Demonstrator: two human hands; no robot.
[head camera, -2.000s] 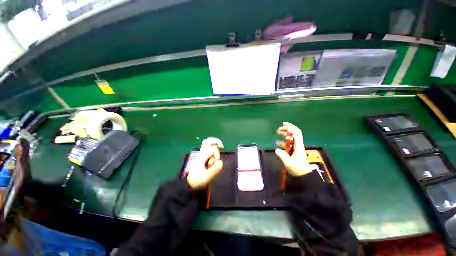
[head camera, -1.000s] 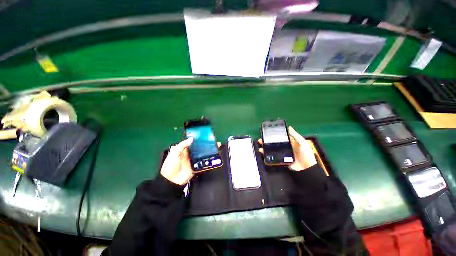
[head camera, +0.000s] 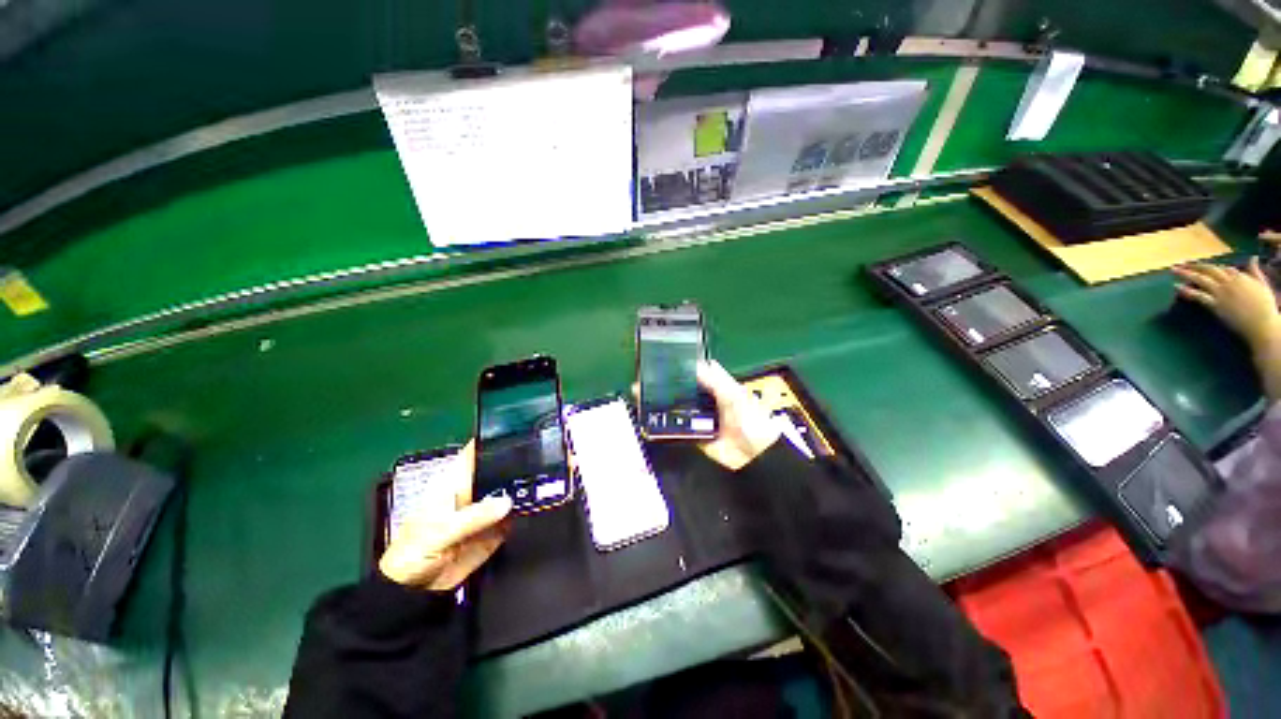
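Observation:
My left hand (head camera: 447, 537) holds a smartphone (head camera: 521, 433) with a dark camera-like picture on its screen, the thumb at its lower edge. My right hand (head camera: 740, 419) holds another smartphone (head camera: 673, 368) upright with a grey picture. Both are above the black phone tray (head camera: 548, 597). In the tray between them lies a phone with a lit white screen (head camera: 615, 472). A phone with a white listed screen (head camera: 423, 492) lies in the left slot, partly behind my left hand. An orange-backed phone (head camera: 781, 403) lies face down in the right slot, partly covered by my right hand and sleeve.
A second tray of phones (head camera: 1040, 360) lies at right. Stacked black trays (head camera: 1103, 193) sit on a yellow-brown board. Another person's hand (head camera: 1232, 298) shows at the right edge. A red bin (head camera: 1092, 627) is below the bench. A tape roll (head camera: 54, 441) and dark dispenser (head camera: 87, 539) are left.
The view has turned right. Both hands, gripping neither phone up clear of the tray two seconds ago, now hold them raised. The left phone's picture has darkened, and my left thumb has moved to its lower edge.

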